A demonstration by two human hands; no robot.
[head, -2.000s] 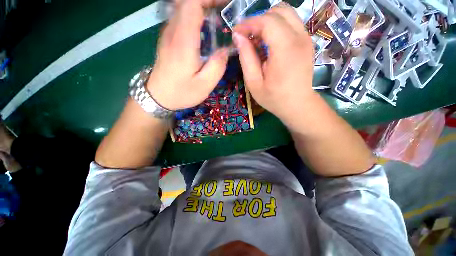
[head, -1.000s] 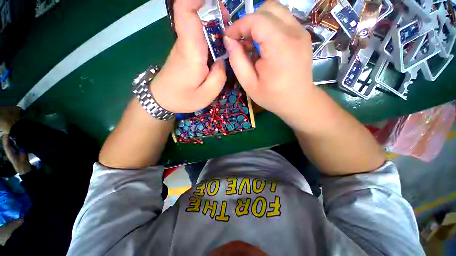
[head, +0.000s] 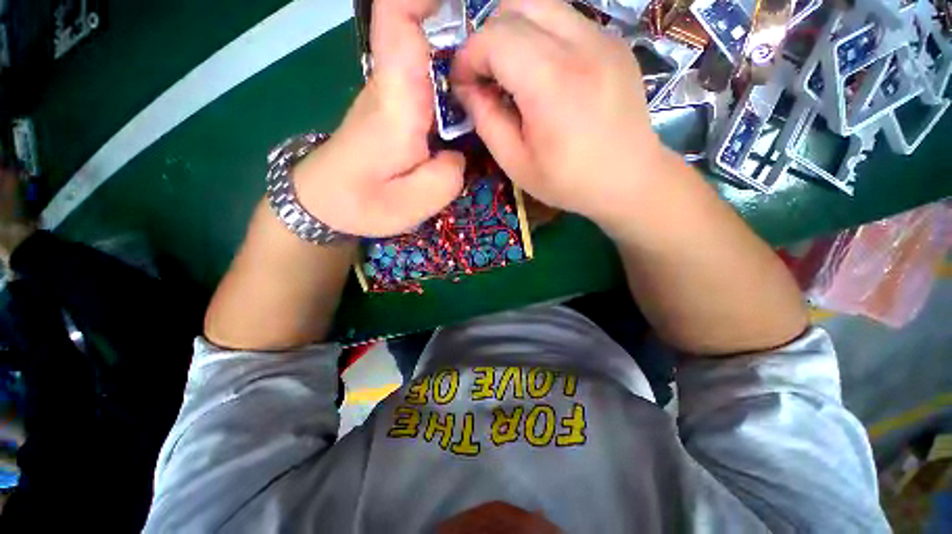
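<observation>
My left hand (head: 381, 156), with a metal watch at the wrist, holds a white plastic frame (head: 456, 129) with a dark-blue circuit board at its near end. My right hand (head: 569, 115) is at the frame's right side, its thumb and finger pinched over the board. Whatever lies between these fingertips is hidden. Below both hands is the parts box (head: 527, 224), holding grey-blue round pieces (head: 482, 253) and tangled red leads (head: 444, 235). My hands cover the box's far part.
A pile of white frames with blue boards (head: 741, 136) and copper-brown pieces lies at the right on the green surface (head: 240, 83). A white stripe (head: 198, 89) curves across the left. A pink plastic bag (head: 882, 266) is beyond the right edge. A person's dark sleeve (head: 99, 344) is at left.
The held frame, hidden and blurred at first, has come into view between my hands. Since one second ago my right fingers have moved over the board, and my left hand has shifted slightly.
</observation>
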